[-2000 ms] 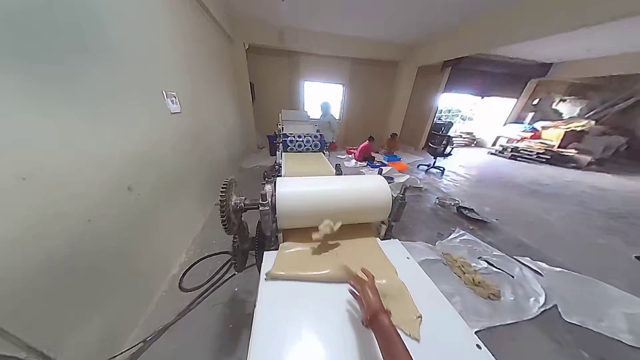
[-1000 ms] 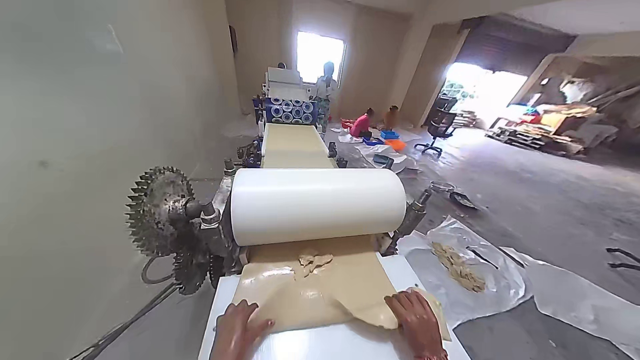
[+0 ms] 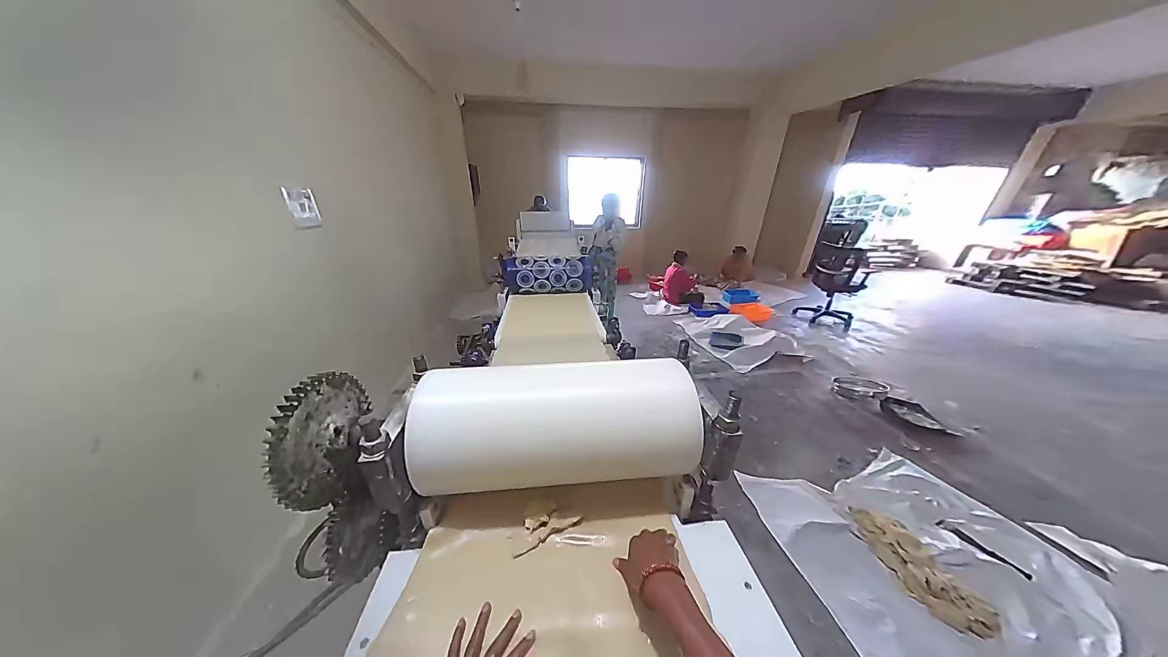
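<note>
A wide sheet of tan dough [image 3: 538, 593] lies on the white feed table [image 3: 744, 584] and runs up under the white roller [image 3: 555, 424]. Several torn dough scraps [image 3: 546, 527] rest on the sheet just before the roller. My left hand [image 3: 491, 634] is at the bottom edge of the view, its fingers spread over the dough; its palm is out of view. My right hand [image 3: 650, 557], with a red bracelet at the wrist, is on the sheet's right part near the roller, fingers bent; whether it grips the dough is hidden.
Toothed gears [image 3: 319, 443] flank the roller on the left. Beyond it a belt [image 3: 550, 319] carries dough to blue-framed rollers [image 3: 547, 274], where a person [image 3: 609, 242] stands. Two people sit on the floor near trays. Dough pieces [image 3: 922, 570] lie on plastic sheeting at right.
My right hand has moved forward, nearer the roller. The dough's folded front part now lies flatter over the table. The view has tilted up since one second ago.
</note>
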